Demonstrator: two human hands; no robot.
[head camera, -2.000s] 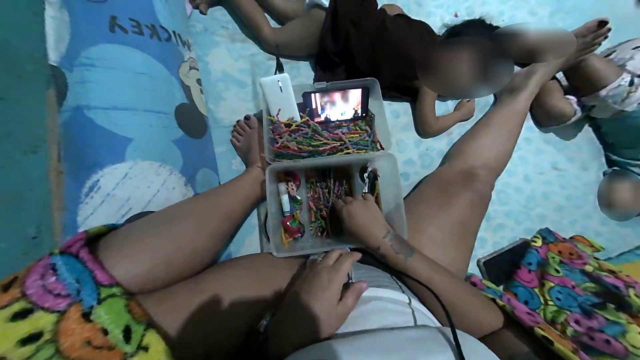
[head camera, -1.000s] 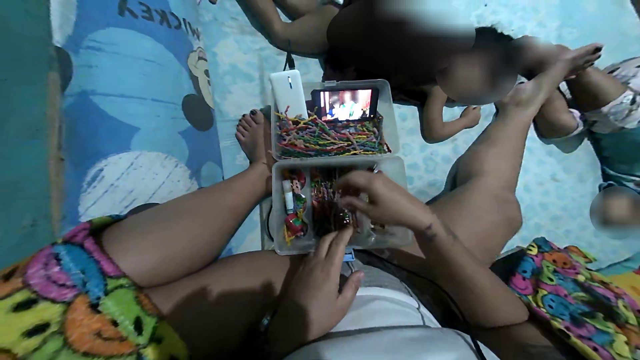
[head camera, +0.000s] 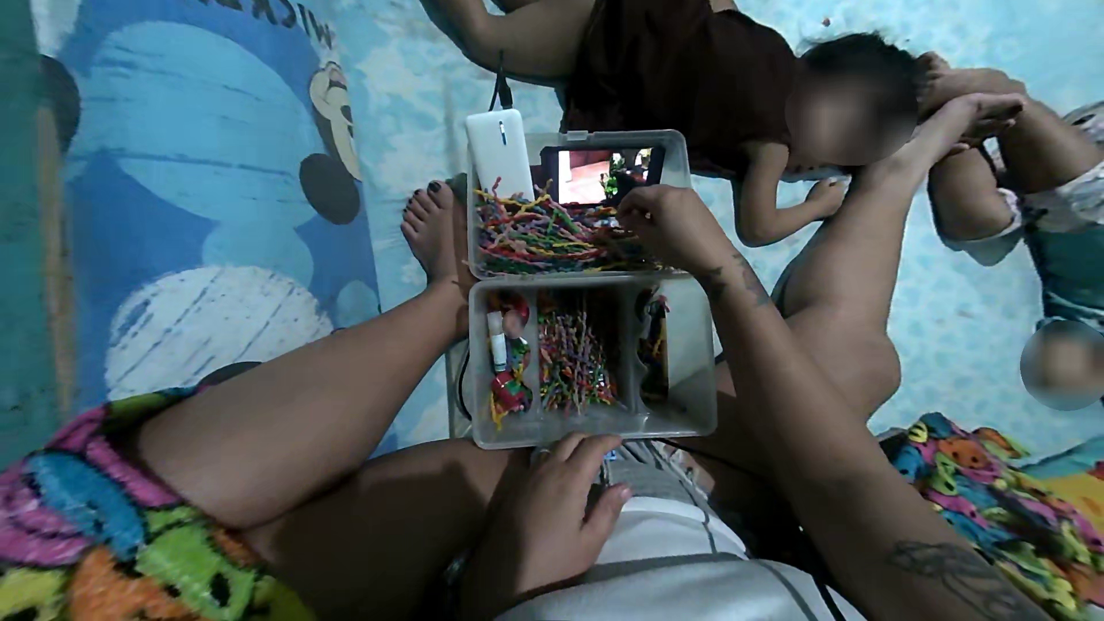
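A clear plastic case (head camera: 702, 362) lies open between my legs. Its raised lid holds a heap of twisted multicoloured cords (head camera: 552, 233), a white power bank (head camera: 500, 155) and a lit phone (head camera: 604, 175). My right hand (head camera: 668, 226) is over the right end of the cord heap, by the phone's lower corner; its fingertips are bent together, and whether they pinch a cord cannot be told. Shorter cords (head camera: 576, 358) fill the middle compartment. The left one holds a white tube (head camera: 498, 341) and a red item (head camera: 509, 390). My left hand (head camera: 576, 500) rests on my lap below the case, fingers a little apart, holding nothing.
A person in a dark shirt (head camera: 681, 78) lies beyond the case, with another person's legs (head camera: 975, 190) at the upper right. A blue cartoon mat (head camera: 216, 172) is at the left. Colourful cloth (head camera: 966, 492) lies at the right. A cable (head camera: 498, 86) runs from the power bank.
My right hand has moved up from the lower compartments to the lid with the cords. My left hand has drawn back from the case's near edge onto my lap.
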